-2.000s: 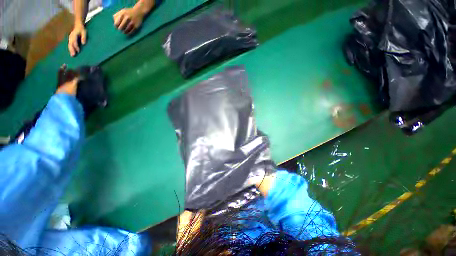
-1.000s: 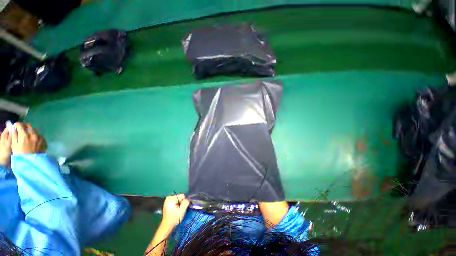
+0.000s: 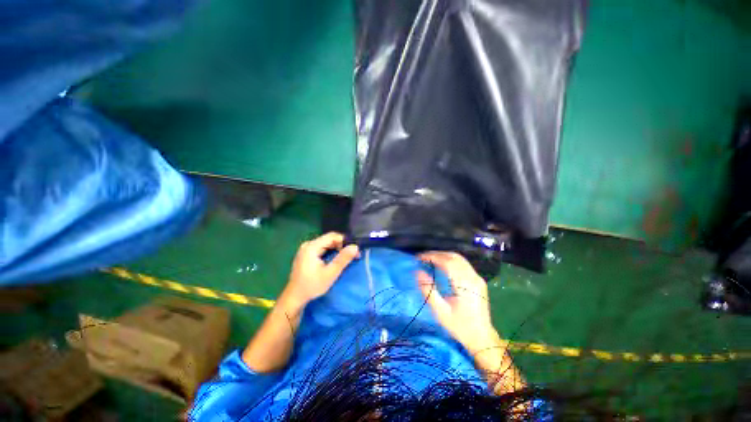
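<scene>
A black plastic mailing bag [image 3: 469,124] lies over the green bench top [image 3: 263,99], its mouth hanging past the near edge at my body. The bag is wrinkled and shiny, with a glossy band along its mouth. My left hand [image 3: 319,268] pinches the bag's left corner between thumb and fingers. My right hand [image 3: 457,293] is at the bag's mouth, right of the middle, its fingertips near the lower edge; whether it grips the plastic is hard to tell.
A neighbour's blue sleeve and coat [image 3: 90,189] fill the upper left. Brown cartons [image 3: 156,342] stand on the floor at lower left. A yellow-and-black line [image 3: 593,354] crosses the green floor. Black plastic [image 3: 733,198] shows at the right edge, with shiny bits on the floor.
The view has tipped down towards my body, and the conveyor parcels have left the picture. My right hand, earlier mostly hidden under the bag, now shows at its mouth. My left hand remains at the left corner.
</scene>
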